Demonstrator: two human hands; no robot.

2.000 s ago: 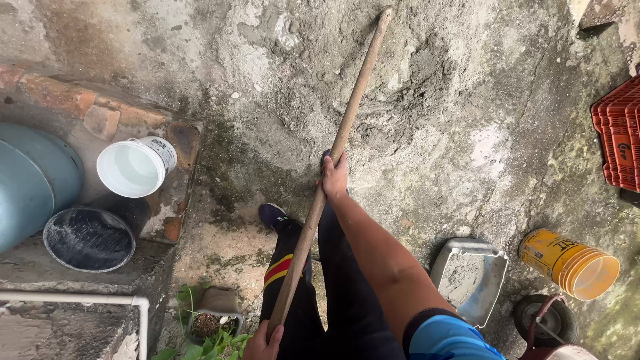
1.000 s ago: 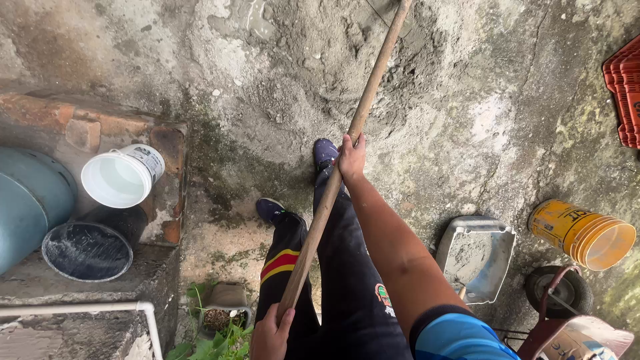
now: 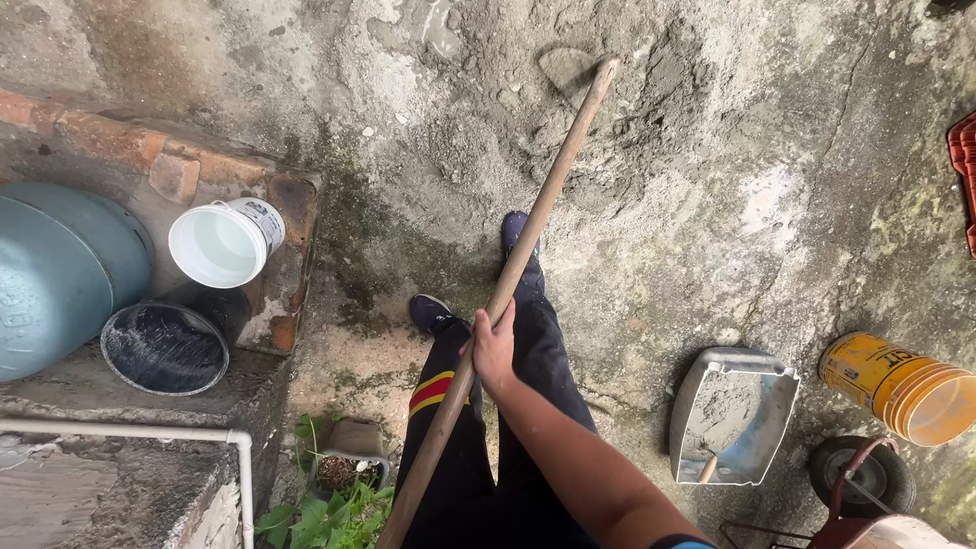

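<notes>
My right hand (image 3: 494,347) grips the middle of a long wooden handle (image 3: 545,200), which slants from the bottom edge up to a mortar-coated hoe blade (image 3: 570,72). That blade rests in wet grey mortar (image 3: 633,130) spread on the concrete ground, partly hidden by the mix. My left hand is out of view; the handle's lower end runs out of the bottom edge. A grey mortar tub (image 3: 733,415) holding mortar and a trowel, of which the wooden handle (image 3: 708,468) shows, lies at the right.
Left, on a brick-edged ledge (image 3: 114,141), are a white bucket (image 3: 221,244), a black bucket (image 3: 169,347) and a blue-grey gas cylinder (image 3: 65,278). Right are a yellow bucket (image 3: 900,389), a wheelbarrow wheel (image 3: 862,474) and a red crate (image 3: 964,175). A potted plant (image 3: 335,518) stands near my feet.
My right hand has drawn back toward my body, still around the handle. The blade now shows at the handle's far end. My left hand, earlier on the lower handle, has left the view.
</notes>
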